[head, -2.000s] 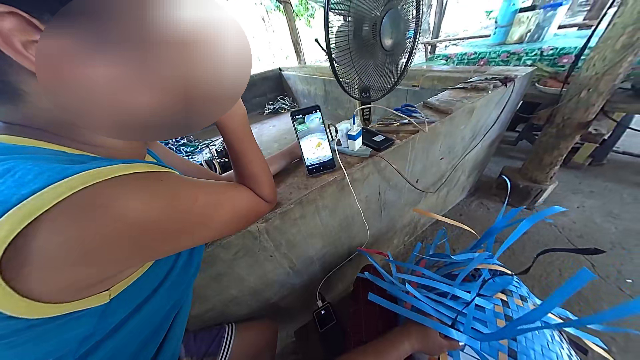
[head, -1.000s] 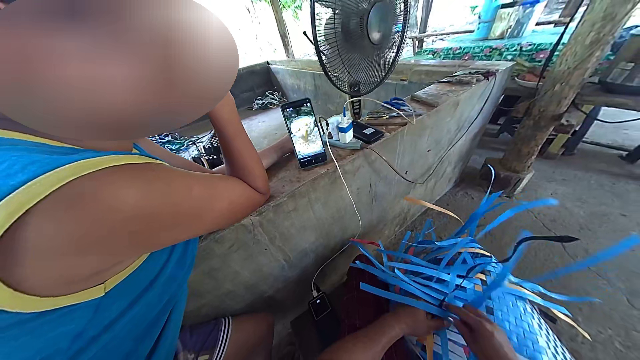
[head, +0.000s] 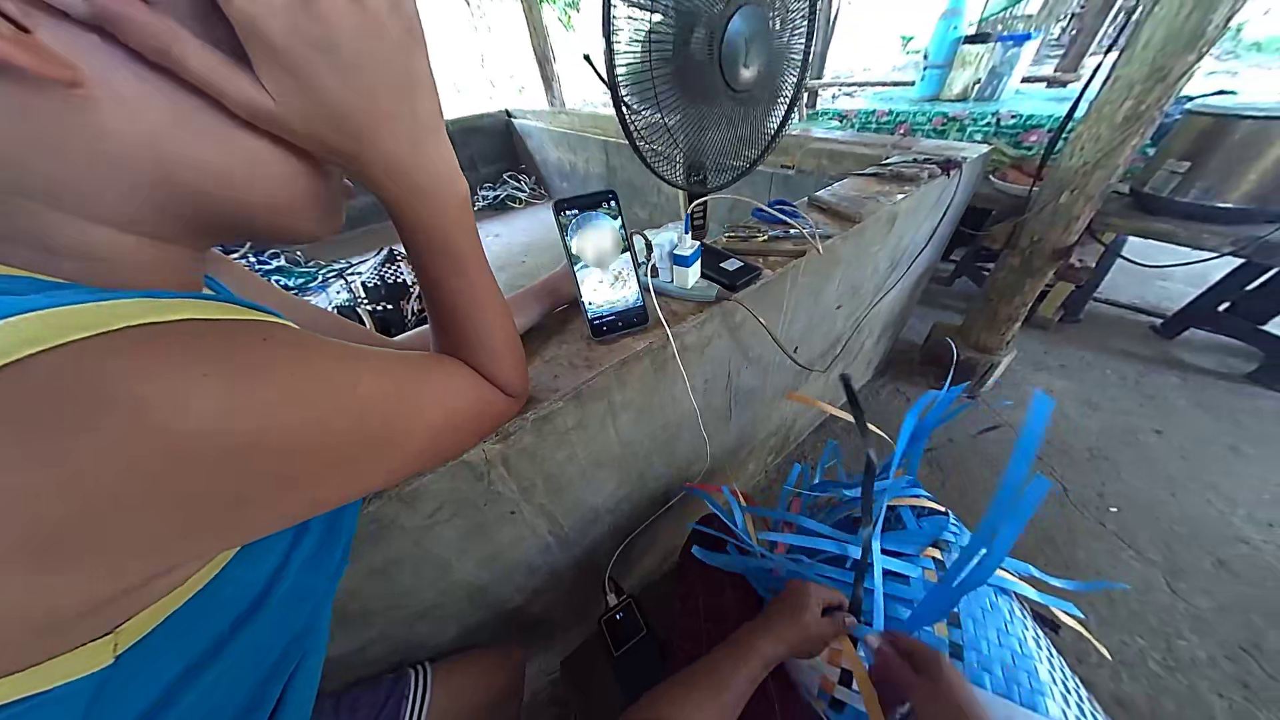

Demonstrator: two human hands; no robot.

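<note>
A blue woven basket (head: pixel 1010 640) of flat strips lies at the lower right, with many loose blue strips (head: pixel 985 560) standing out from its edge. My left hand (head: pixel 805 620) pinches strips at the weave, its fingertips near the base of a black strip (head: pixel 866 490). Close beside it on the right, my right hand (head: pixel 915 672) has thumb and fingers closed on a blue strip; it is partly cut off by the bottom edge. An orange strip (head: pixel 858 672) runs down between the two hands.
A person in a blue and yellow top (head: pixel 290 590) leans on a concrete wall (head: pixel 560 480) at left. On its ledge are a propped phone (head: pixel 603 265), a power strip (head: pixel 685 290) and scissors (head: pixel 782 212); a fan (head: pixel 715 90) stands behind. A cable runs down to a power bank (head: pixel 625 630).
My right hand, not visible two seconds ago, has come in beside my left at the weave. The black strip, which lay slanting to the right, now stands nearly upright.
</note>
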